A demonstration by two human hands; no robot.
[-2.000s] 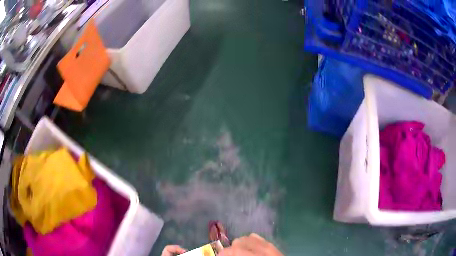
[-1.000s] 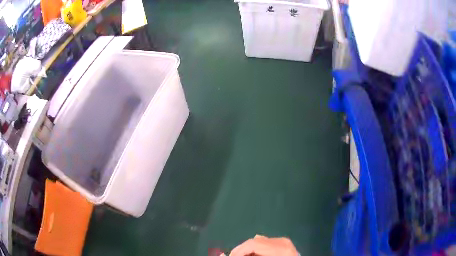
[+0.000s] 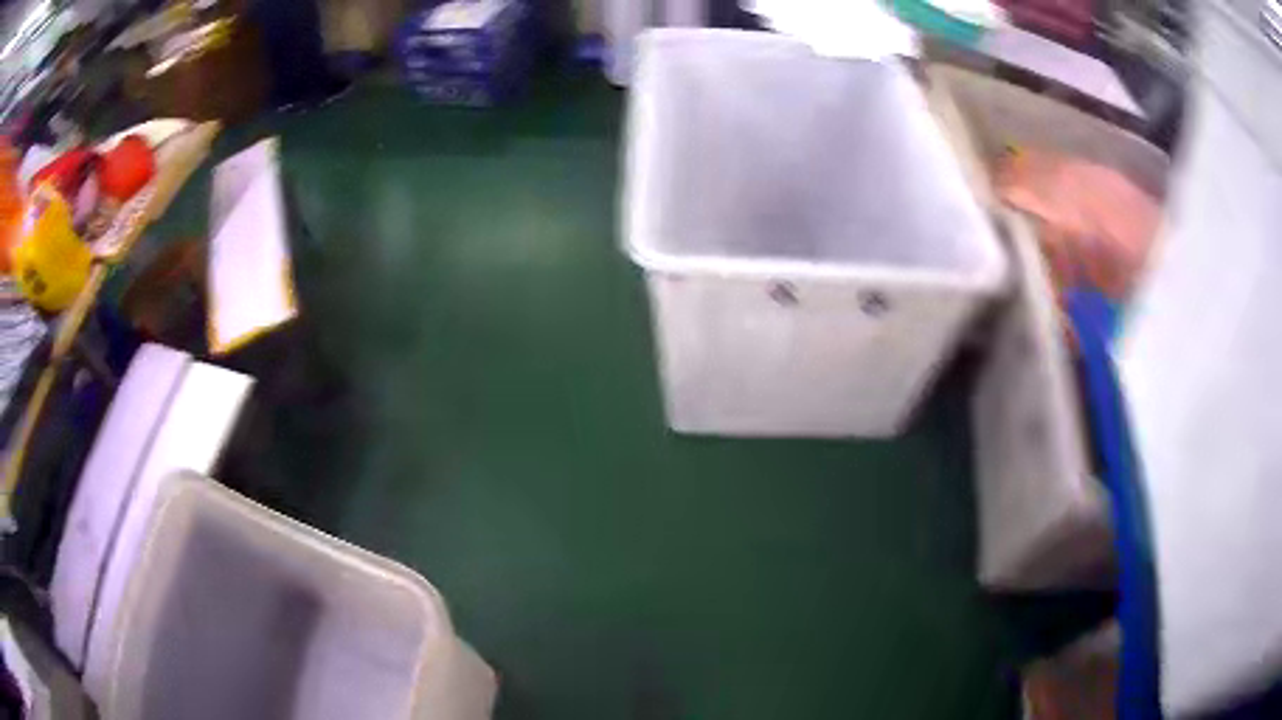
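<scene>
Neither of my hands is in the picture now. Nearest in front of me, at the lower left, stands a deep white bin truck (image 3: 443, 640), cut off by the bottom edge; the part of its inside that shows holds nothing I can make out. A second white bin truck (image 3: 808, 352) stands ahead, right of the middle, with two dark marks on its front wall. Its inside looks empty. The picture is blurred.
Green floor (image 3: 520, 464) runs between the bins. White benches (image 3: 113, 478) line the left. A low bin with orange-pink cloth (image 3: 1083, 204) is at the right, beside a blue edge (image 3: 1111, 492) and a large white surface (image 3: 1223, 380). A blue carton (image 3: 464, 56) stands far ahead.
The view has moved forward along the floor. The left bin has slid down the picture and the far bin looks nearer. My hands, earlier at the bottom edge, have left the picture.
</scene>
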